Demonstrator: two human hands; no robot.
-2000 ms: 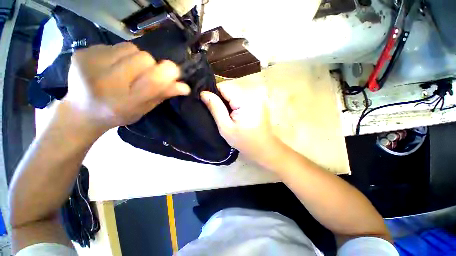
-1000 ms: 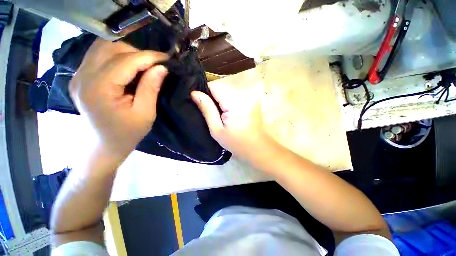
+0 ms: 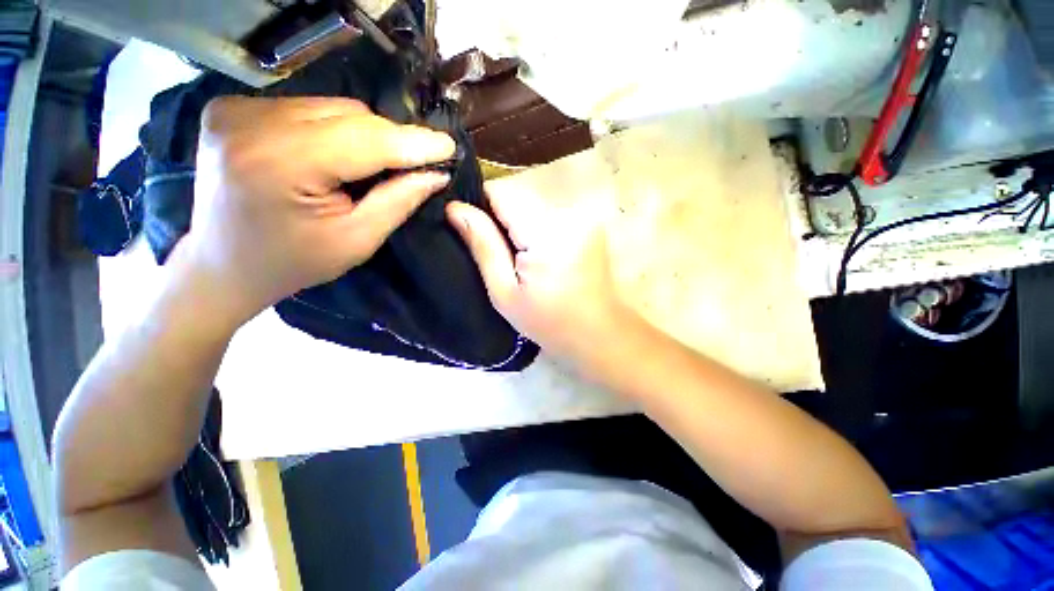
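A black bag panel (image 3: pixel 428 294) with a pale stitch line near its lower rounded edge lies on the worktable under both hands. My left hand (image 3: pixel 306 191) pinches the cloth's right edge between thumb and forefinger, just below the presser foot (image 3: pixel 433 98). My right hand (image 3: pixel 537 266) holds the same edge lower down, thumb on top, its other fingers partly hidden. The off-white sewing machine (image 3: pixel 693 69) is above and to the right. The needle cannot be made out.
A brown ridged guard (image 3: pixel 514 116) is right of the foot. Red and black snips (image 3: pixel 902 110) rest on the machine. Black cables (image 3: pixel 913 225) cross its ledge. A round container (image 3: pixel 950 305) and a blue bin (image 3: pixel 994 543) are at right. Black pieces (image 3: pixel 214 491) hang at lower left.
My left hand has moved right along the cloth to the edge near my right thumb, its finger and thumb now pinched together. My right hand has barely moved.
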